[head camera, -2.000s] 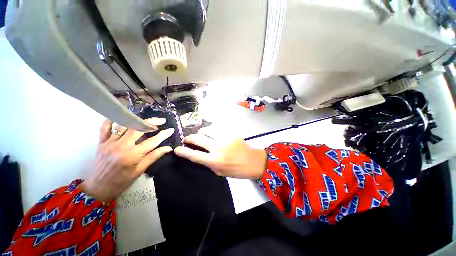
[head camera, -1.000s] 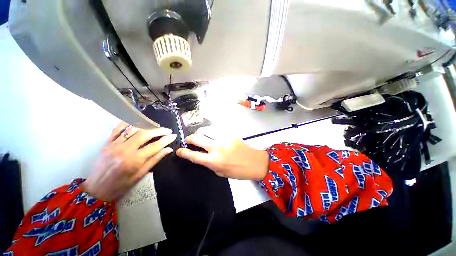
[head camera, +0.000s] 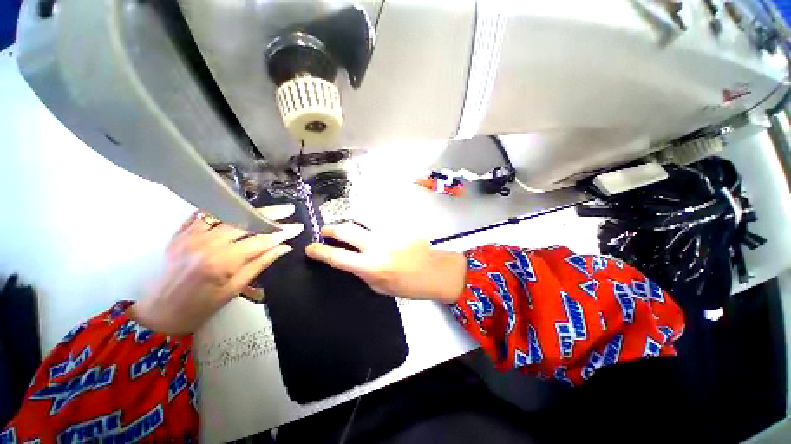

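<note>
A black fabric panel [head camera: 338,334] lies flat from under the machine head toward the front table edge, its lower end rounded. The zipper's shiny line [head camera: 311,211] runs up its upper part to the presser foot and needle area [head camera: 301,179]. My left hand [head camera: 212,264] lies at the panel's left edge, fingertips pressing it just left of the zipper. My right hand [head camera: 390,260] presses with its fingertips at the zipper's right side. The exact needle contact is too small to tell.
The sewing machine [head camera: 564,78] spans the top, with a cream ribbed knob [head camera: 310,108] on its head. A red-and-white item [head camera: 444,183] lies on the bed. A tied zipper bundle [head camera: 681,225] lies at right. Dark pieces [head camera: 17,338] lie at the left edge.
The panel has moved up under the machine head, and its rounded lower end now shows on the table. My left hand shifted slightly; my right hand stayed nearly in place.
</note>
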